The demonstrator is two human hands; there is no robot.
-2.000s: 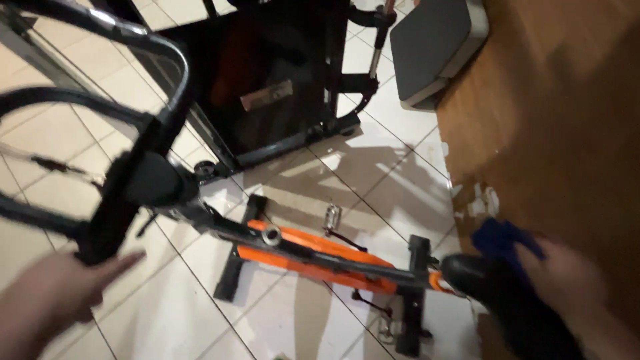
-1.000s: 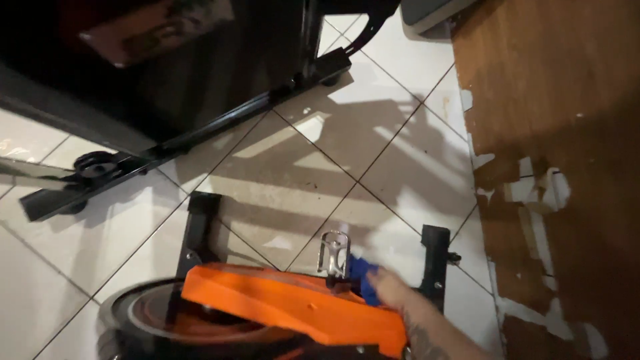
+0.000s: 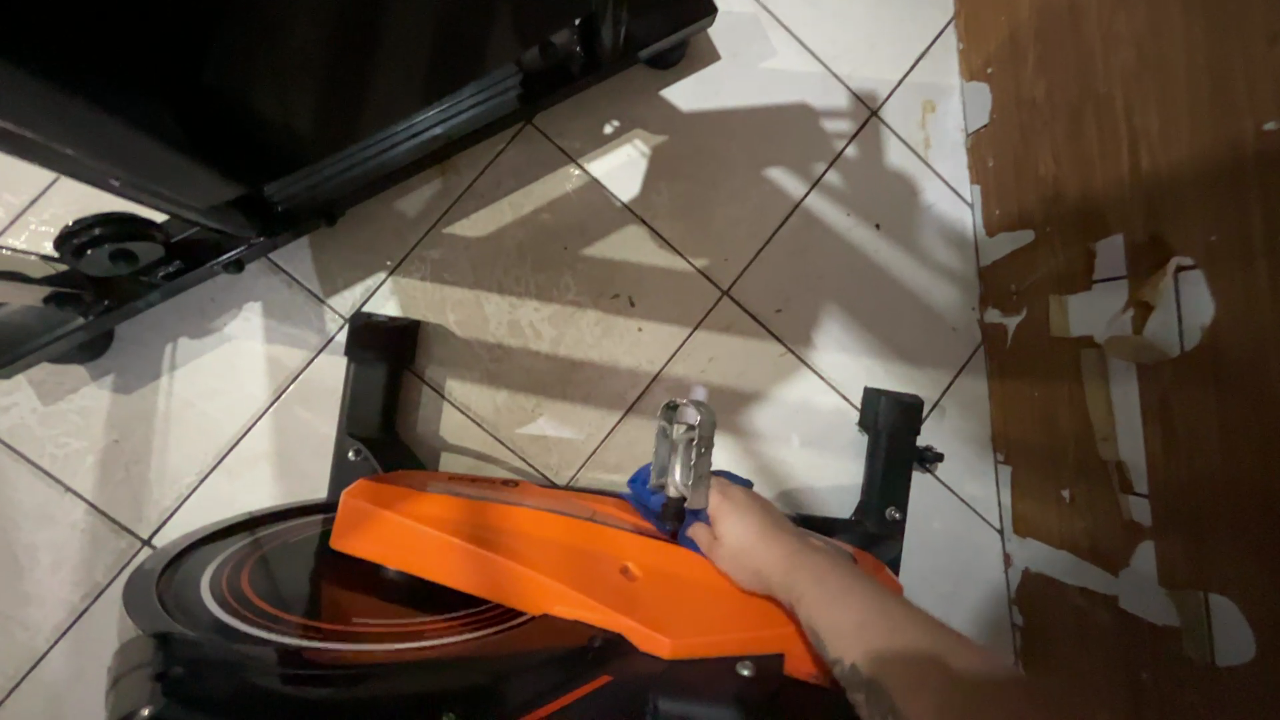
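Observation:
An orange and black exercise bike, its orange frame cover (image 3: 560,570) nearest me, fills the lower part of the head view. Its round black flywheel housing (image 3: 290,590) lies at the left of the cover. My right hand (image 3: 745,535) reaches in from the lower right and grips a blue cloth (image 3: 655,490) around the base of a metal pedal (image 3: 686,445), beside the cover. The cloth is partly hidden behind the pedal and crank. My left hand is outside the view.
Black stabilizer feet stand on the tiled floor (image 3: 600,300) at left (image 3: 378,380) and right (image 3: 890,440). A black wheeled machine frame (image 3: 420,150) spans the upper left. Worn brown wood-look flooring (image 3: 1100,150) with torn patches runs along the right.
My right hand has moved with the blue cloth from beside the bike's saddle to the pedal. My left hand, seen near the handlebar two seconds ago, has left the view. The view has moved in low.

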